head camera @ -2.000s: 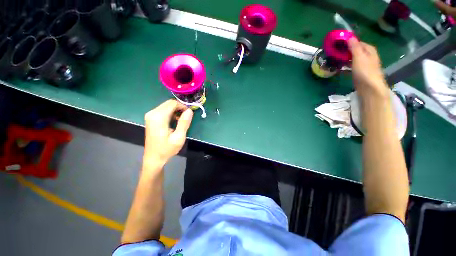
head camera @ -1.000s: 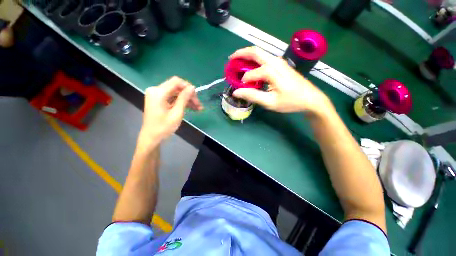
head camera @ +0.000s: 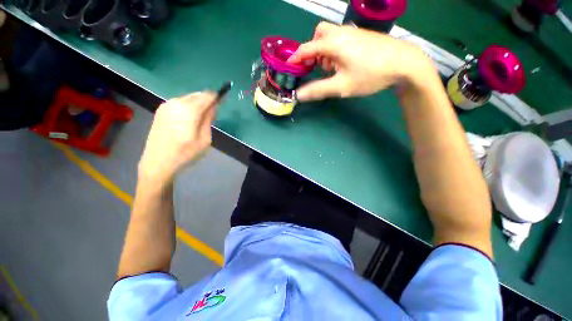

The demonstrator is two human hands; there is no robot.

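Observation:
A motor and heater core [head camera: 275, 100] with a cream band stands on the green bench top near its front edge. A magenta end ring [head camera: 280, 55] tops it. My right hand [head camera: 351, 63] holds the core by the ring from the right, thumb lower down beside the body. My left hand [head camera: 179, 135] is at the bench edge, left of the core and apart from it. A thin dark piece [head camera: 224, 89] sticks out of its fingertips; most of it is hidden, so I cannot tell what it is.
Black barrel housings [head camera: 125, 34] stand at upper left. A filled barrel [head camera: 378, 7] and another core [head camera: 469, 88] stand by the pale rail. A whitish round tub [head camera: 522, 177] lies on white cloth at right, beside a long black-handled tool [head camera: 544, 241]. A red stool [head camera: 81, 120] is on the floor.
My left hand has let go of the white lead and moved left and down, now with a dark piece at its fingertips. My right hand stays on the core. The view has shifted.

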